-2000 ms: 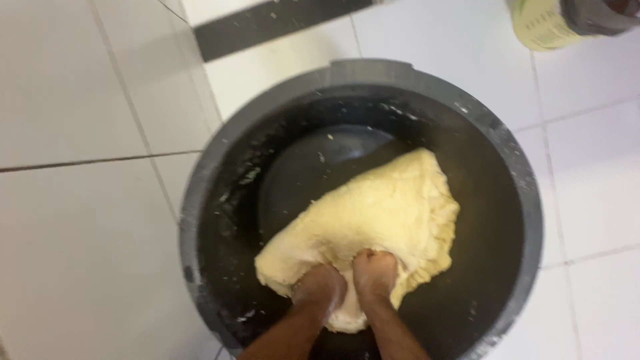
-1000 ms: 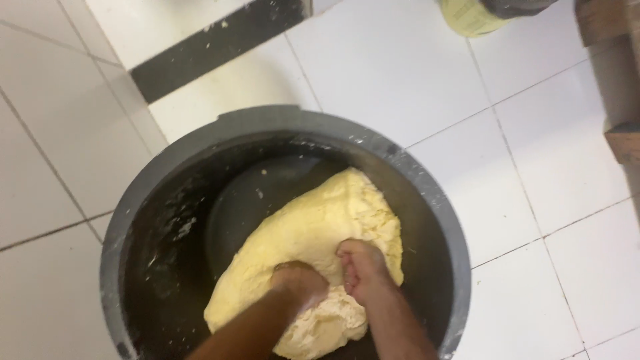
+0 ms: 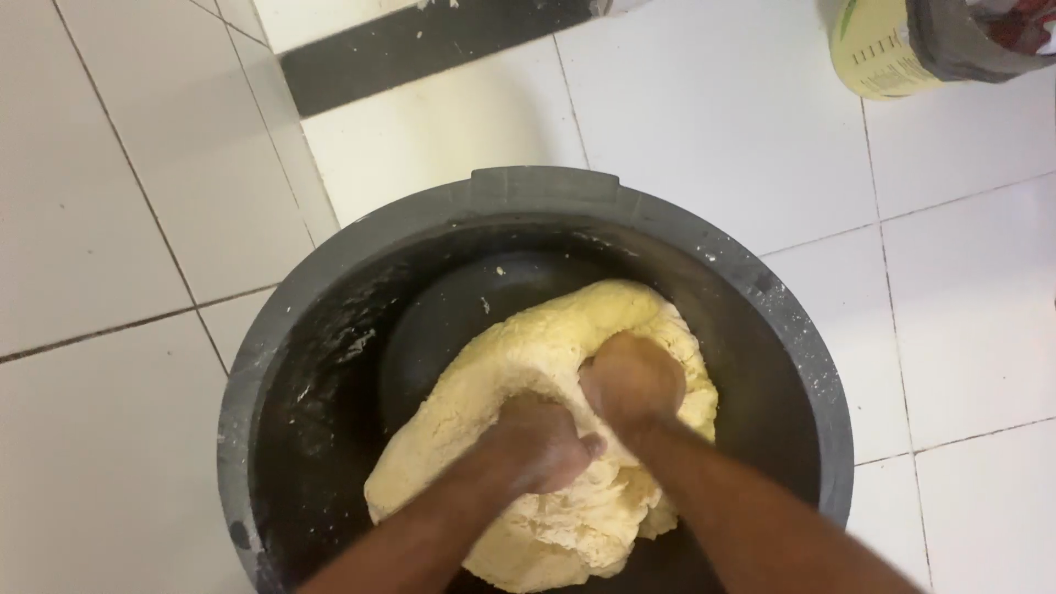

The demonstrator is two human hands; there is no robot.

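Note:
A big lump of pale yellow dough (image 3: 495, 363) lies in a round black plastic tub (image 3: 544, 190), its near part rough and torn. Into the dough's middle presses my left hand (image 3: 540, 441), its fingers sunk out of sight and the thumb side showing. My right hand (image 3: 634, 375) is pushed into the dough a little farther up and to the right, looking like a fist. Dough hides most of the fingers of both hands, so whether they grasp any of it does not show.
The tub stands on white floor tiles (image 3: 718, 107). A dark strip (image 3: 445, 49) crosses the tiles at the top. At the top right is a yellowish container (image 3: 883, 58) with a dark rim and something red inside. Flour or dough bits mark the tub's rim and inner wall.
The dough's near side has been folded and torn into a rougher, broader mass. My hands, close together two seconds ago, are now pressed in at separate spots. The view has shifted.

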